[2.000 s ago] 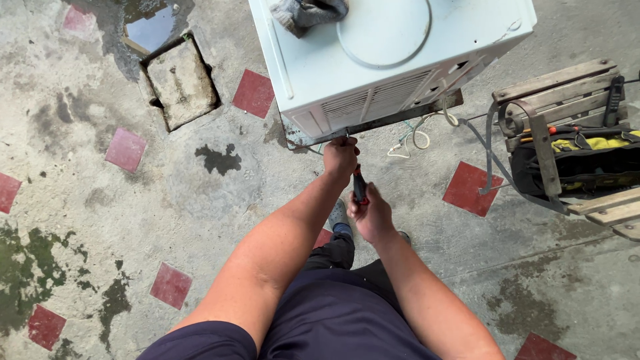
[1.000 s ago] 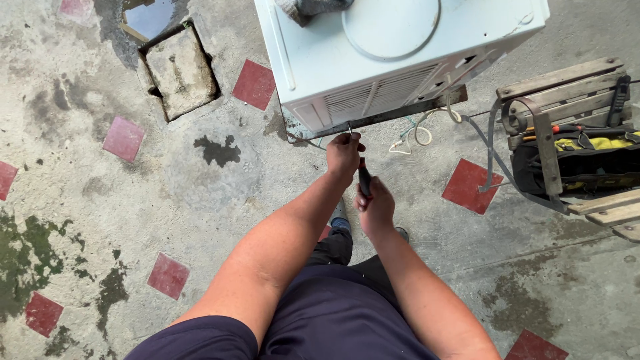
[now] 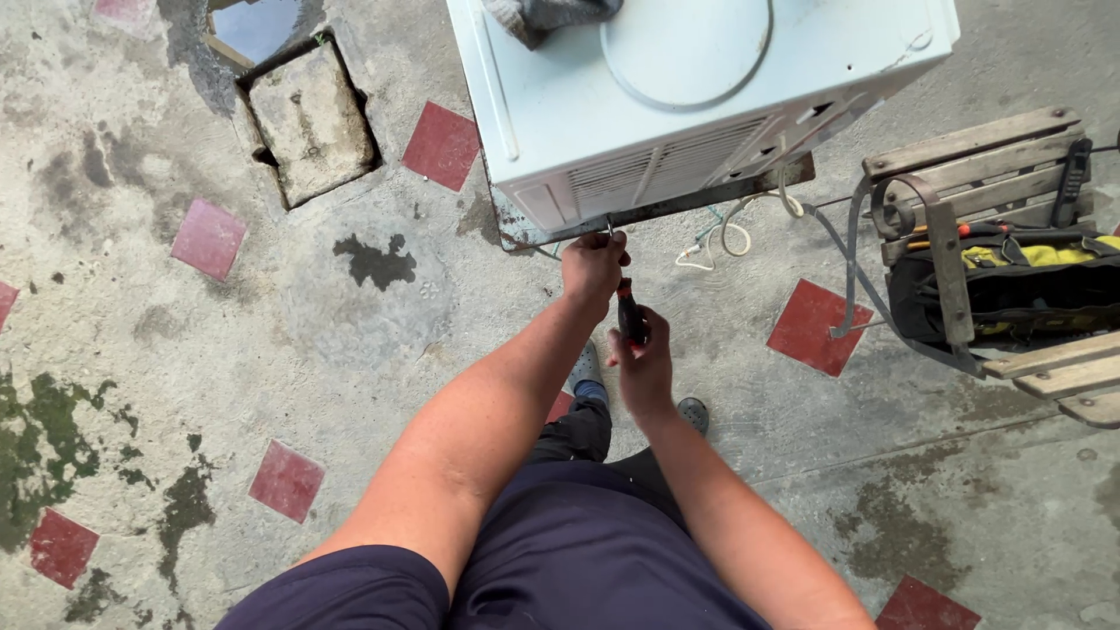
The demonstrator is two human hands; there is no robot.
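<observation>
A white metal appliance cabinet (image 3: 560, 122) with louvred vents in its side stands at the top of the view. Close to its lower edge, my left hand (image 3: 593, 267) has its fingers pinched around the thin metal shaft of a screwdriver, whose tip lies by the cabinet's bottom rim. My right hand (image 3: 643, 359) is wrapped round the rear of the black and red screwdriver handle (image 3: 628, 313), below and to the right of my left hand. Whatever the tip touches is too small to make out. A grey cloth or glove (image 3: 556, 13) lies on top of the cabinet.
A slatted wooden bench (image 3: 971, 144) at the right holds a black and yellow tool bag (image 3: 919, 289) with tools in it. A pale cable (image 3: 744, 245) trails on the concrete beside the cabinet. At the upper left, a concrete drain cover (image 3: 311, 127) sits in a recess near a puddle.
Both hands remain at the cabinet's lower edge with the screwdriver. The fingers of my right hand have shifted on its handle.
</observation>
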